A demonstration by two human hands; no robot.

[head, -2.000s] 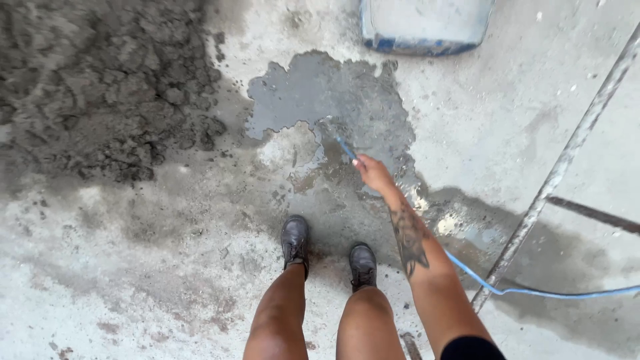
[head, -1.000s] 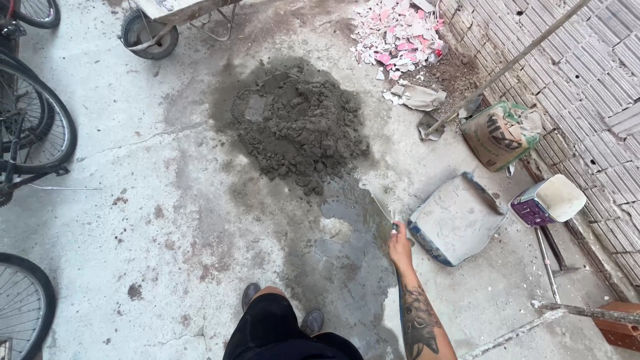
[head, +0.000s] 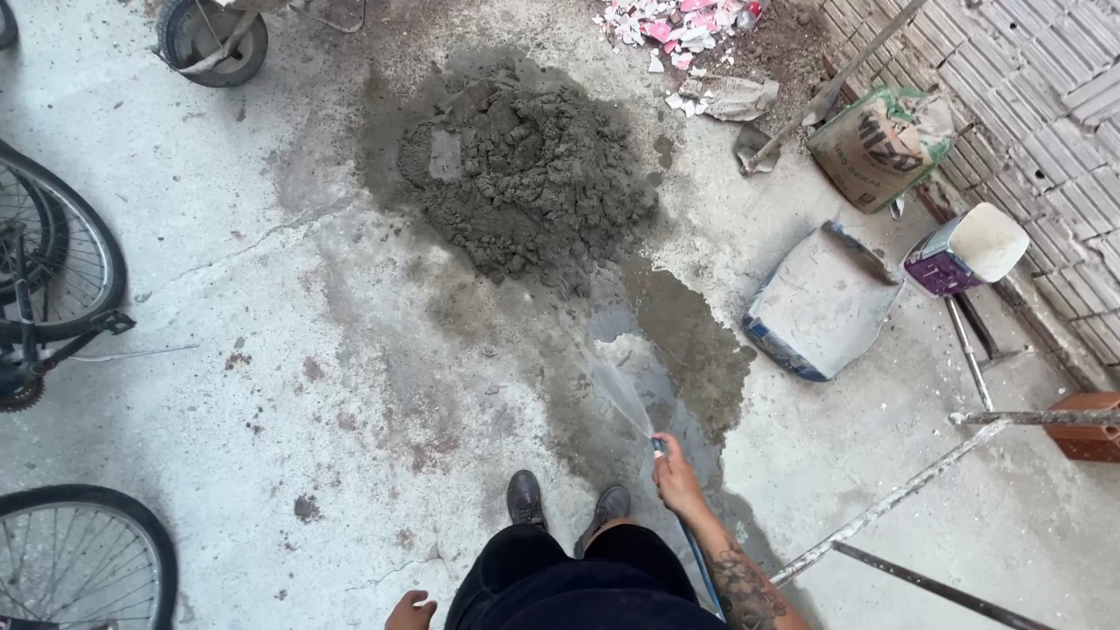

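My right hand point(head: 675, 479) grips the end of a blue hose point(head: 700, 564), and a fan of water point(head: 623, 395) sprays from it onto the wet concrete floor. Beyond the spray lies a heap of wet grey mortar point(head: 542, 188) with a smooth flat patch on its left side. A puddle point(head: 687, 328) spreads from the heap's lower right edge toward my boots. My left hand point(head: 411, 610) hangs at the bottom edge beside my leg, partly cut off by the frame, with its fingers curled loosely and nothing visible in it.
Bicycle wheels point(head: 83, 560) stand at the left, a wheelbarrow wheel point(head: 213, 39) at the upper left. To the right are a shovel point(head: 758, 149), a cement bag point(head: 879, 149), a cut-open container point(head: 827, 302), a bucket point(head: 967, 249), a metal frame point(head: 892, 494) and a brick point(head: 1085, 427). Rubble point(head: 678, 26) lies at the top.
The view has widened since the first frame. My left hand has come into view at the bottom. Water now fans out plainly from the hose toward the floor below the heap.
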